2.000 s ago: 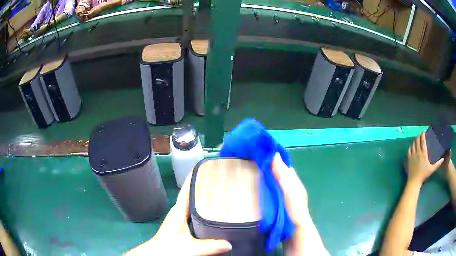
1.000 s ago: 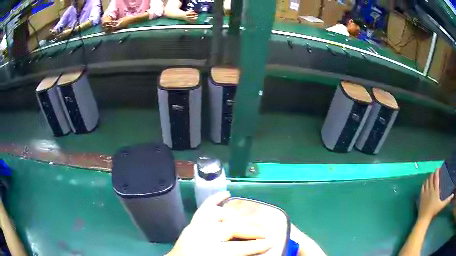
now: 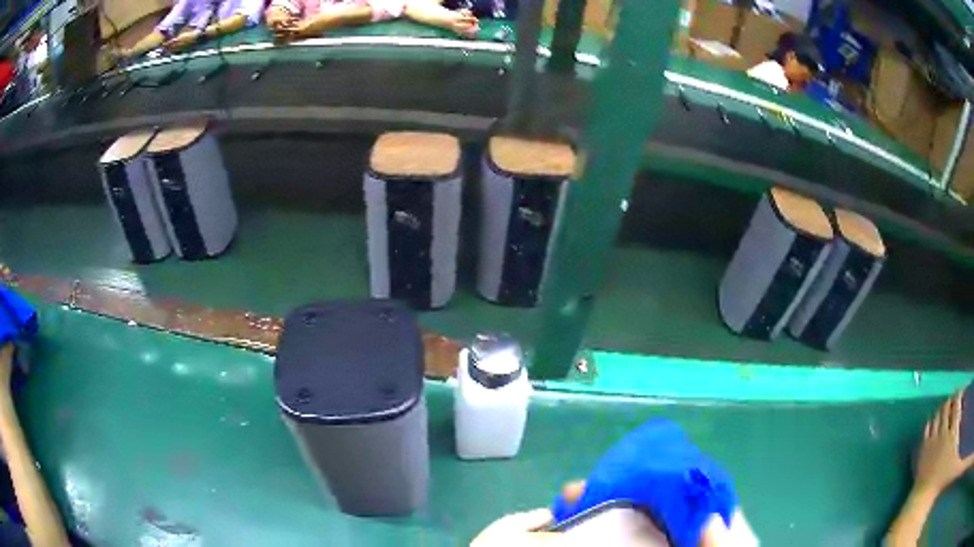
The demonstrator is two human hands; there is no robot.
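A speaker is cut off by the bottom edge; only the rim and part of its pale end show. My left hand, mostly cut off, is at the speaker's left side. My right hand, blurred and partly hidden, holds a bunched blue cloth over the speaker's far and right edge. Another speaker stands upside down on the bench to the left, black base up. A white dispenser bottle with a silver-and-dark cap stands upright just right of it.
Speaker pairs stand on the recessed belt at left, centre and right. A green post rises beyond the bottle. Neighbours' arms show at left and right; people sit opposite.
The view has shifted, so the held speaker lies lower and further right, mostly out of frame. My left hand has moved off the speaker's top to its side. The blue cloth shows again over the speaker.
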